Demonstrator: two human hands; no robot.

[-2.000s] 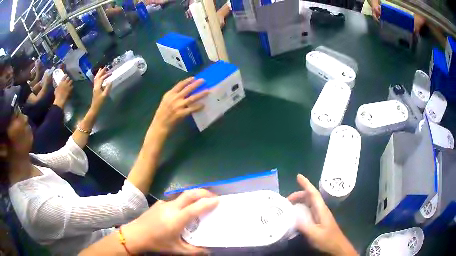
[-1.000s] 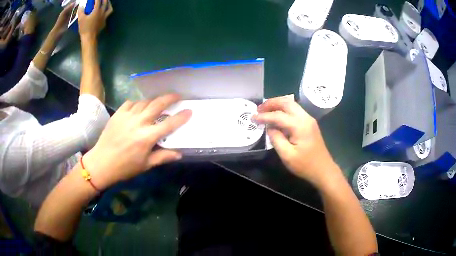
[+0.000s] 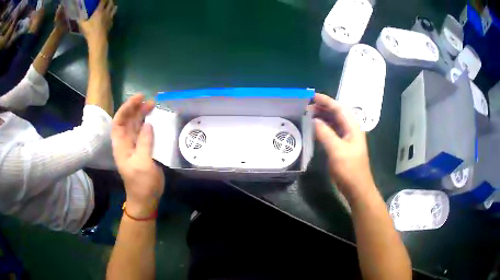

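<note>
An open retail carton (image 3: 236,173) lies in front of me at the table's edge. Its blue-edged lid (image 3: 236,94) stands up at the far side. An oval white plastic unit (image 3: 241,141) lies inside, vented face up, with a round vent pattern near each end. My left hand (image 3: 137,150) is beside the spread left side flap (image 3: 164,136), fingers apart; any light contact is unclear. My right hand (image 3: 342,145) is at the right end, fingers at the lid's corner and thumb by the right side flap (image 3: 307,139). Its fingertips are partly hidden.
Several oval units, one of them upright-facing (image 3: 362,85), lie on the dark-green table (image 3: 219,44) at the right. Another open carton (image 3: 433,126) stands there, with a unit (image 3: 419,210) nearer me. A person in a white sleeve (image 3: 49,147) works close at the left.
The unit I held has gone down into the carton. My hands have come off it and moved apart to the carton's two ends. The view has tilted down, and the side flaps now show spread.
</note>
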